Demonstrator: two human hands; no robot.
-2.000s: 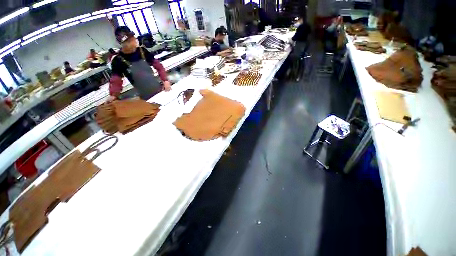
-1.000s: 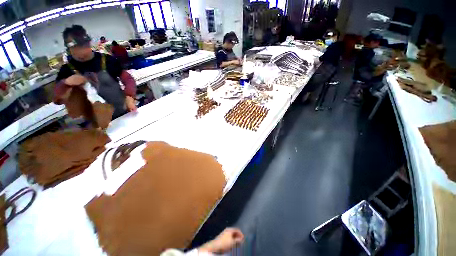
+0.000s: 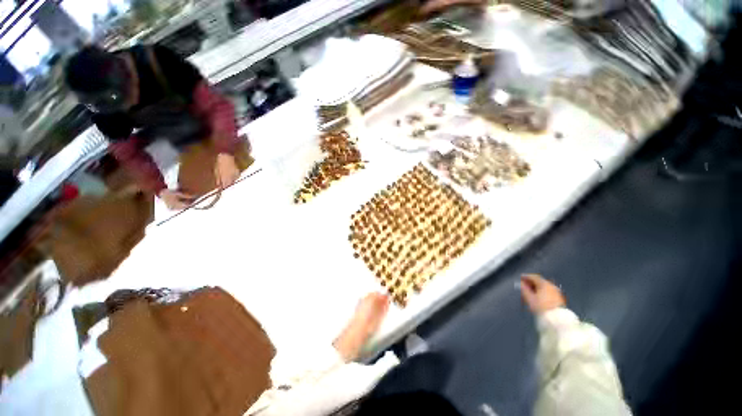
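Brown-and-gold fittings (image 3: 416, 230) stand in tight rows on the white table, in front of me. My left hand (image 3: 362, 327) is at the near corner of these rows, blurred; whether it touches a fitting I cannot tell. My right hand (image 3: 543, 294) is over the floor beyond the table's edge, fingers bent; whether it holds anything is unclear. A loose heap of brown-and-gold fittings (image 3: 333, 165) lies behind the rows to the left. A greyish heap of small pieces (image 3: 486, 162) lies behind them to the right.
Brown bag panels (image 3: 187, 353) lie at the near left. Another person (image 3: 154, 114) bends over brown pieces at the far left. White-topped layered panels (image 3: 358, 73), a blue-and-white container (image 3: 464, 80) and a clear plastic bag (image 3: 537, 53) stand behind. The table edge (image 3: 521, 244) borders the dark floor.
The view has moved forward to the rows of fittings and tilted. Both my hands now show, where one hand showed a second ago. The other person has bent down over the table.
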